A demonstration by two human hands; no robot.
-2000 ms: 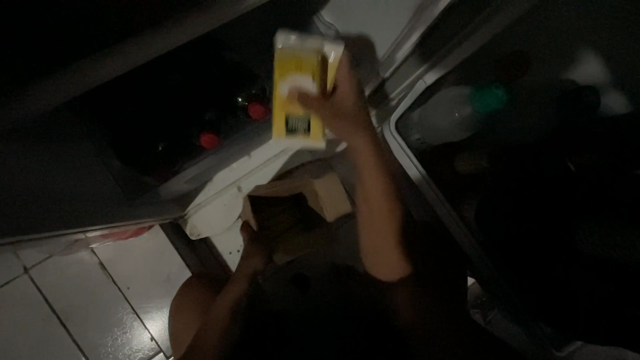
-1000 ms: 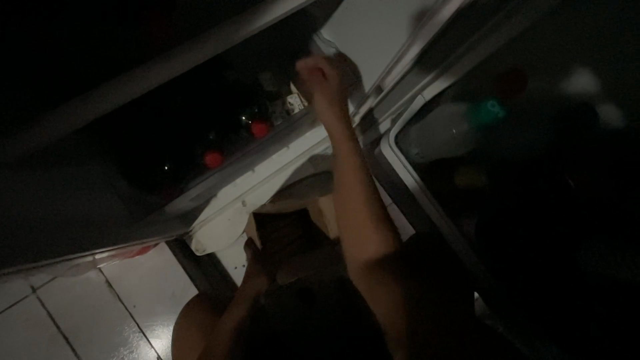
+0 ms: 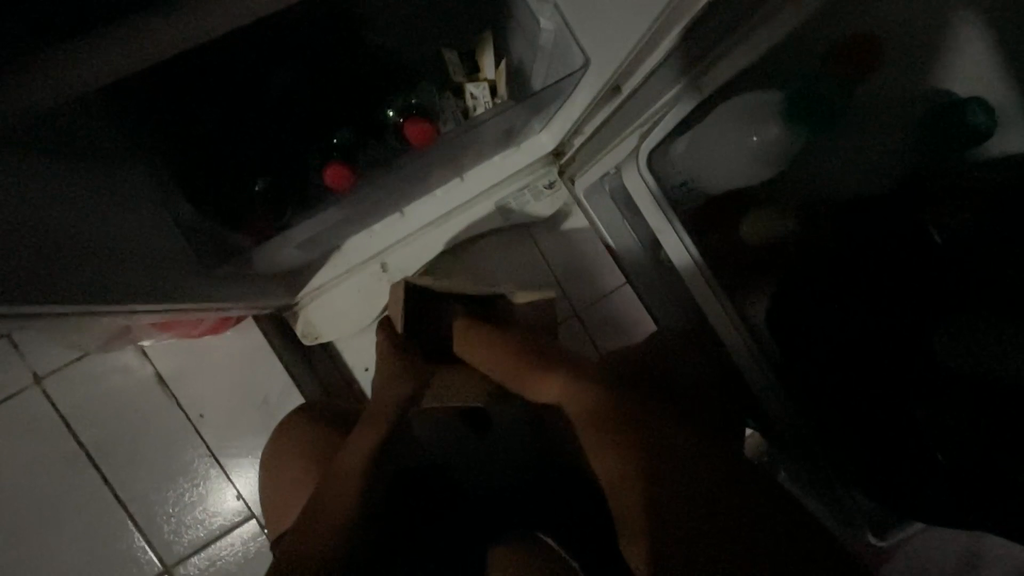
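Note:
Low in the middle of the dim head view is an open cardboard box [image 3: 460,388], its inside dark. My left hand [image 3: 398,360] grips the box's left side. My right hand [image 3: 496,344] reaches down into the box; its fingers are lost in shadow, so what they touch cannot be told. Above the box, the door bin [image 3: 480,132] of an open refrigerator holds two bottles with red caps [image 3: 419,132] [image 3: 340,177] and, near its right end, a small carton [image 3: 478,96] with raised flaps.
On the right, the refrigerator's compartment has a metallic-looking edge [image 3: 688,256] and holds a pale bottle [image 3: 740,144] and a green cap [image 3: 974,122]. White floor tiles [image 3: 104,456] lie at the lower left, with a red plastic item [image 3: 196,326] by the door's lower edge.
Two seconds ago my right hand held up a yellow package; it then reached to the door bin and has now come down into the box without the package showing. My left hand stays at the box.

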